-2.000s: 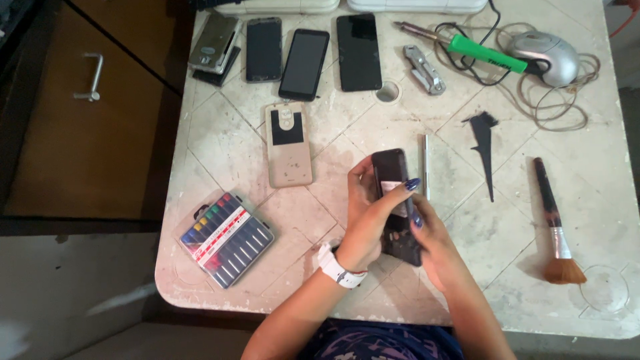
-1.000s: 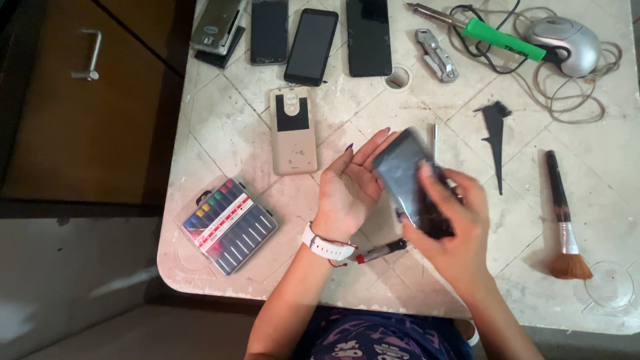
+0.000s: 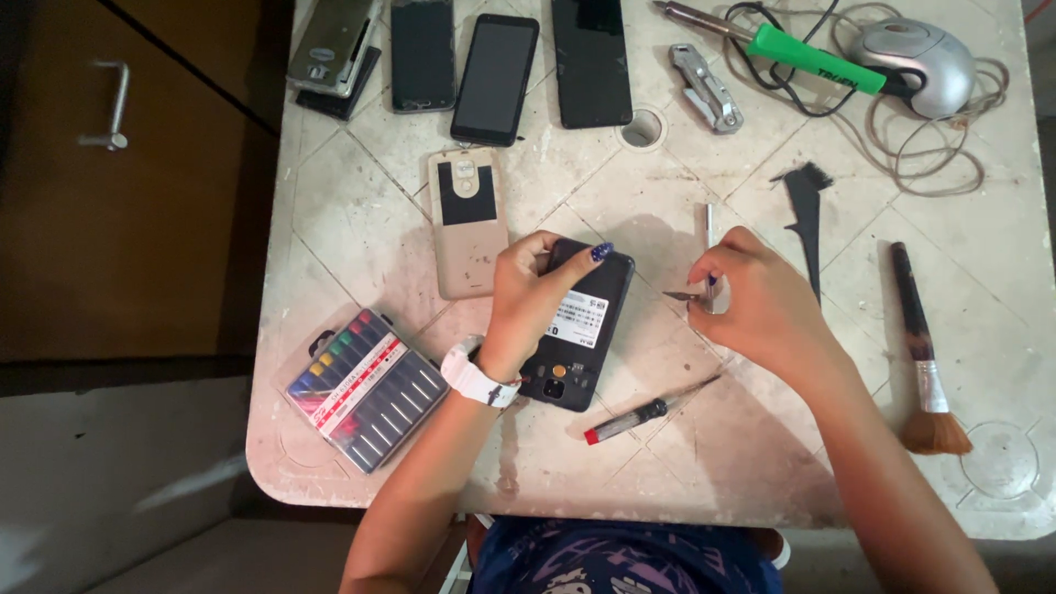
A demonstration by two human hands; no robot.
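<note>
My left hand (image 3: 532,301) holds a black smartphone (image 3: 606,330), its back side up with a white label and the camera near the lower end, thumb on its upper part. To the right of it, my right hand (image 3: 742,305) pinches a slim metal craft knife (image 3: 709,223), whose exact extent the fingers hide; a small pointed blade (image 3: 681,295) shows at the fingertips. Below the two hands a screwdriver (image 3: 627,422) with a red end lies on the table. A beige phone back cover (image 3: 469,256) lies left of my left hand.
A boxed screwdriver set (image 3: 367,388) lies at left. Phones (image 3: 495,78) line the far side, near a folding utility knife (image 3: 707,89), a green soldering iron (image 3: 813,62) and a computer mouse (image 3: 916,66). At right are a black brush (image 3: 807,206) and a wide-bristled brush (image 3: 920,355).
My right hand has left the phone and moved right, where it now grips the slim metal tool. My left hand, open a second ago, now holds the phone.
</note>
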